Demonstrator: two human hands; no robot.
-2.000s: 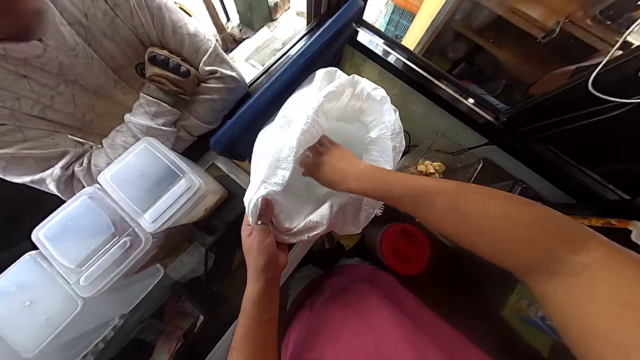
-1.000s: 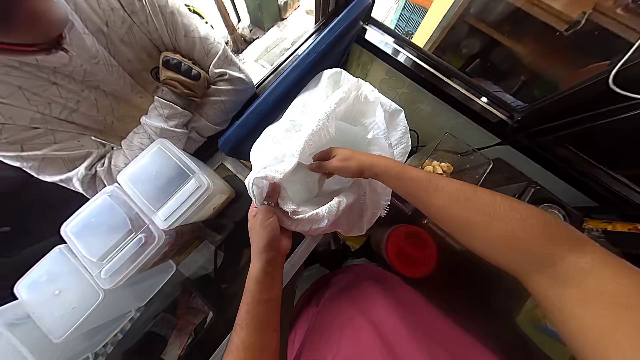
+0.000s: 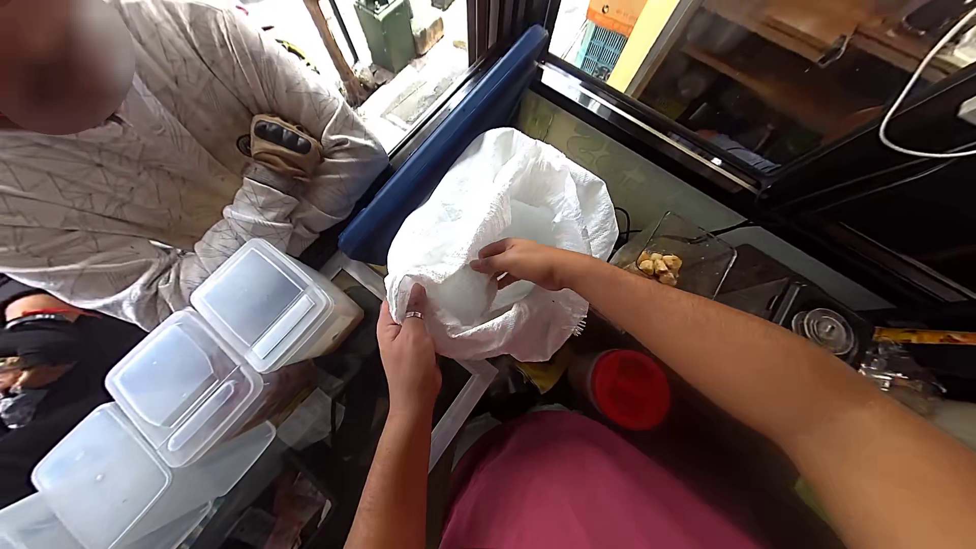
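A white woven sack (image 3: 457, 206) stands open-mouthed in front of me, with a translucent whitish plastic liner or bag (image 3: 463, 296) inside its mouth. My left hand (image 3: 408, 343), with a ring on one finger, grips the sack's near left rim, thumb on top. Over the opening, my right hand (image 3: 522, 263) reaches in from the right, its fingertips bent at the top of the translucent plastic. Whether those fingers pinch the plastic is unclear. What lies deeper in the sack is hidden.
Clear lidded plastic containers (image 3: 255, 305) line the left side. A person in a patterned shirt (image 3: 191, 152) leans by the blue padded edge (image 3: 450, 145). A red-lidded jar (image 3: 631, 389) is near my body. Right of the sack is a clear tray (image 3: 698, 255) with yellowish pieces (image 3: 659, 267).
My right hand has come from deeper in the sack's mouth toward its near left side, beside the translucent plastic. The left hand stays on the rim.
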